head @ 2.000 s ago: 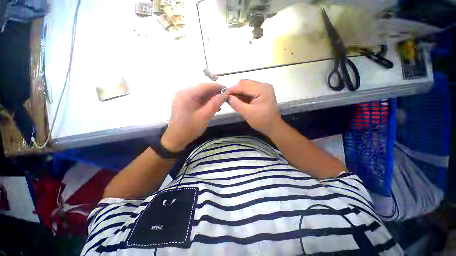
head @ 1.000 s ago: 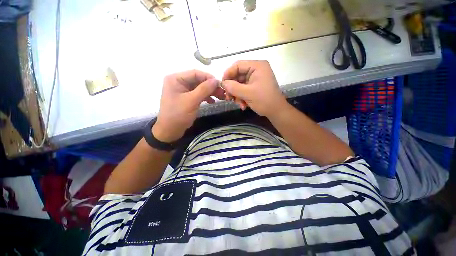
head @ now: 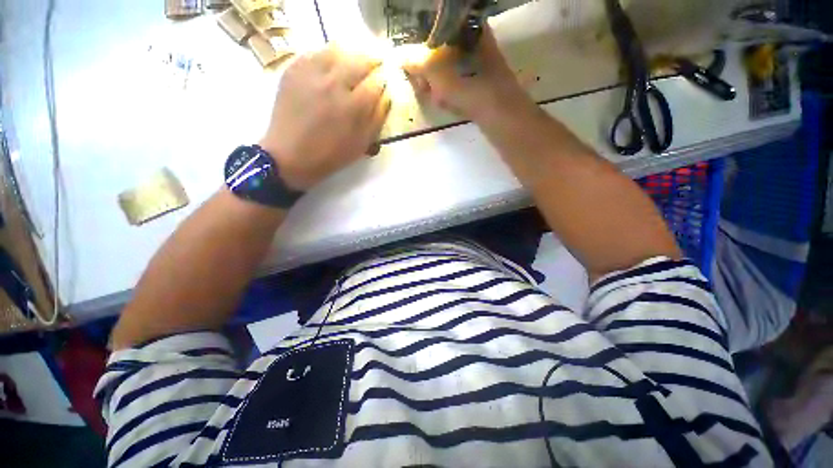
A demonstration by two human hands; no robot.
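My left hand [head: 327, 114], with a watch on the wrist, reaches to the brightly lit needle area at the top centre. Its fingertips are lost in glare. My right hand [head: 466, 78] is at the same spot from the right, its fingers close to my left fingers and beside the dark metal part [head: 461, 23] under the machine head. Any small fabric piece between the fingers is hidden by the fingers and the glare. A single beige piece [head: 153, 197] lies flat on the white table, left of my left forearm.
A pile of beige and brown pieces [head: 256, 27] lies left of the machine. Black-handled shears [head: 641, 114] and smaller dark snips [head: 705, 76] lie on the right. A pale cord [head: 52, 155] runs along the left. A blue basket [head: 763, 164] stands below right.
Both hands have moved forward from the table's front edge to the needle area. The fingertips, earlier together around a tiny piece, are now in the lamp's glare. The view has shifted a little.
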